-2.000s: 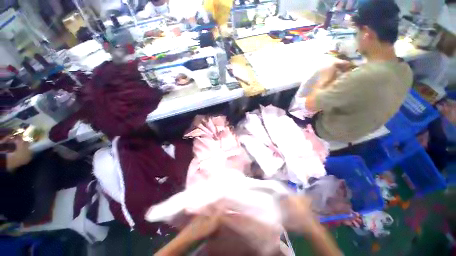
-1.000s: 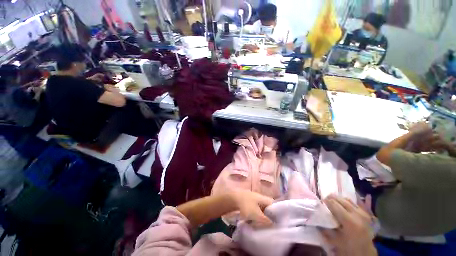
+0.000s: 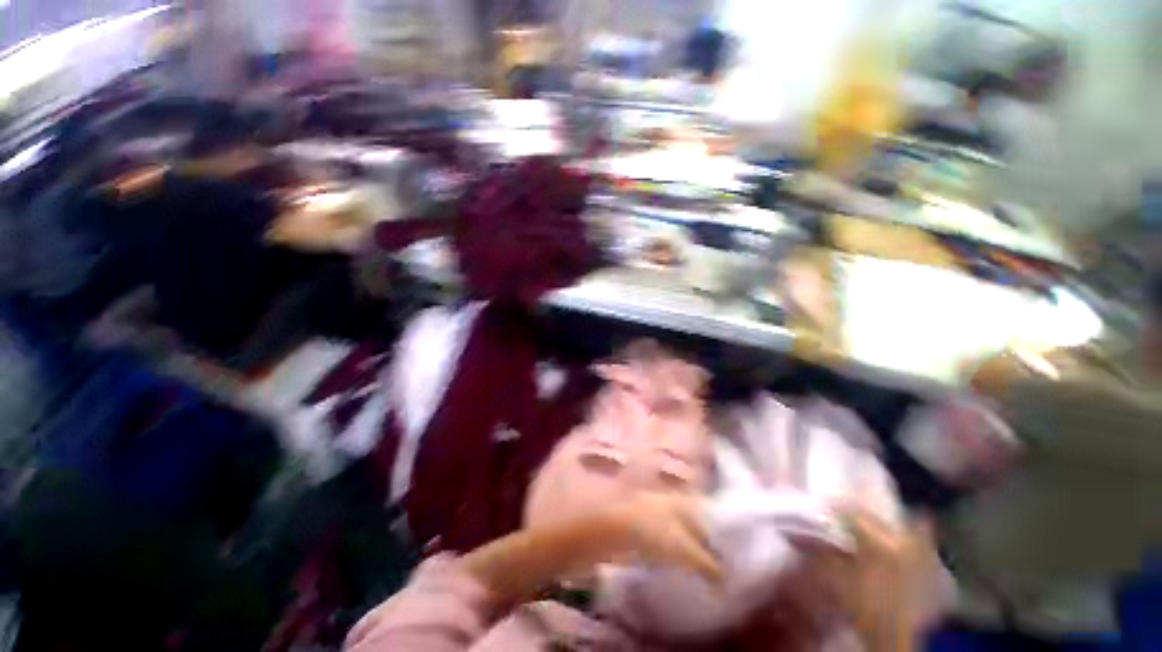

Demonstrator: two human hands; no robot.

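Observation:
The frame is blurred by motion. A whitish-pink garment piece (image 3: 752,541) is bunched up low in front of me, between my hands. My left hand (image 3: 663,532) is at its left side, fingers on the cloth. My right hand (image 3: 879,573) is at its right side, gripping its edge; the fingers are smeared. A salmon-pink pile (image 3: 624,439) lies just beyond my left hand. A pale bundle (image 3: 816,446) lies beside it on the right, behind the held piece.
Maroon panels (image 3: 478,433) hang left of the pink pile, with a maroon heap (image 3: 525,229) on the table above. The white table edge (image 3: 675,312) runs beyond the piles. A person in black (image 3: 229,255) sits left; a person in an olive shirt (image 3: 1083,471) is close right.
Since one second ago, the view has barely shifted but has become blurred. The held piece looks more bunched between my hands, which stay in about the same place. Earlier, the view swung left.

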